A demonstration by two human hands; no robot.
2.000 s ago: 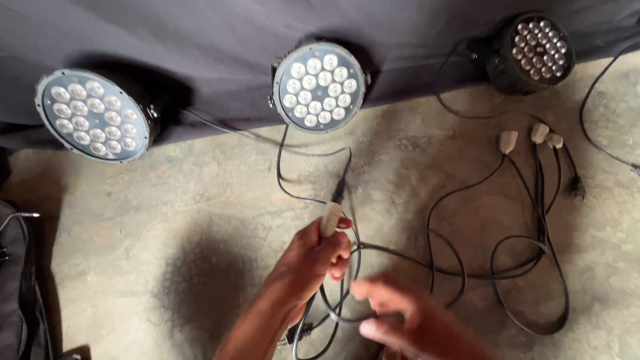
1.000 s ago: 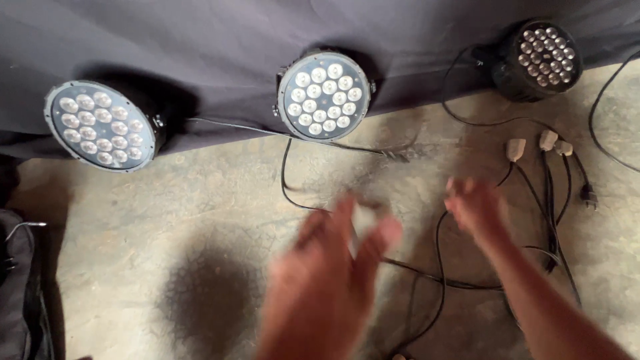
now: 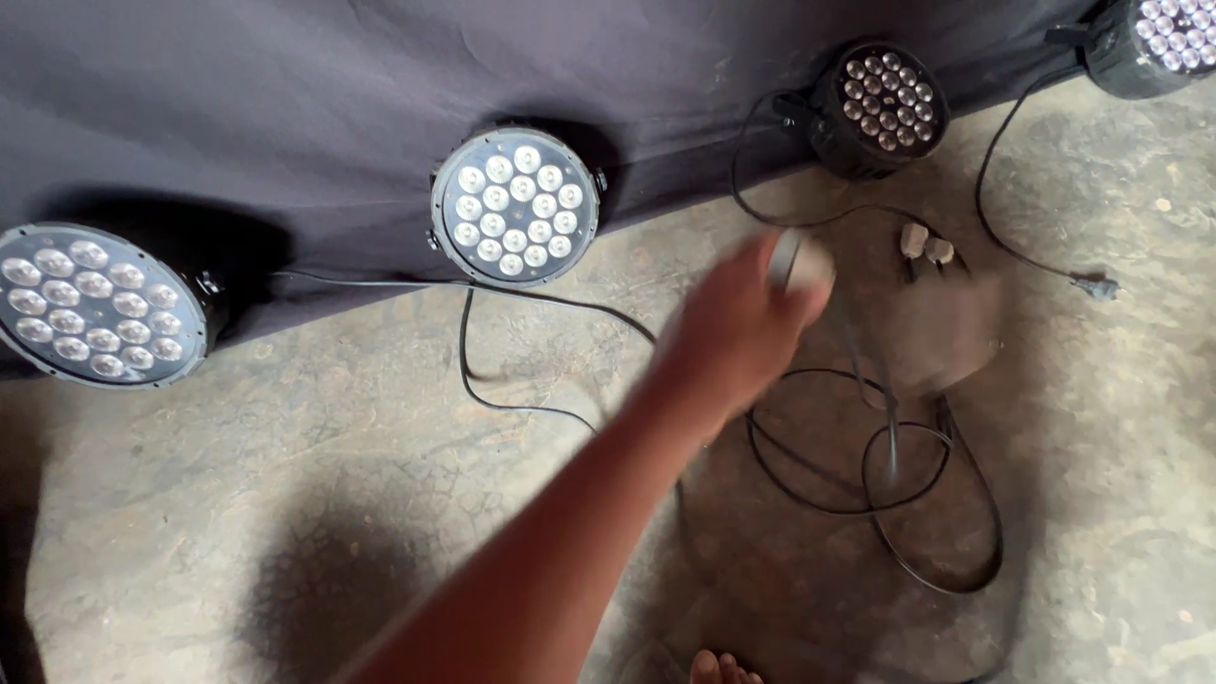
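My left hand (image 3: 750,313) reaches in from the bottom left, its fingers closed around a pale cable connector (image 3: 803,261). Motion blurs both, and a dark cable (image 3: 891,418) seems to hang below them. Two pale connectors (image 3: 926,244) lie just right of the hand. Beyond the hand is a black LED par light (image 3: 883,109); another par light (image 3: 516,207), with a grey face, stands to its left. Black cable loops (image 3: 997,551) lie on the floor below. My right hand is not in view. A blurred pale shape right of the left hand cannot be identified.
Another LED par light (image 3: 95,304) stands at far left, and one more (image 3: 1159,43) at top right. Dark cloth (image 3: 313,114) hangs behind them. A black plug (image 3: 1097,287) lies on the concrete floor at right. Toes (image 3: 717,668) show at the bottom edge.
My left hand has moved right and away from me, across the floor toward the pale connectors. My right hand has left the view. The view has shifted right.
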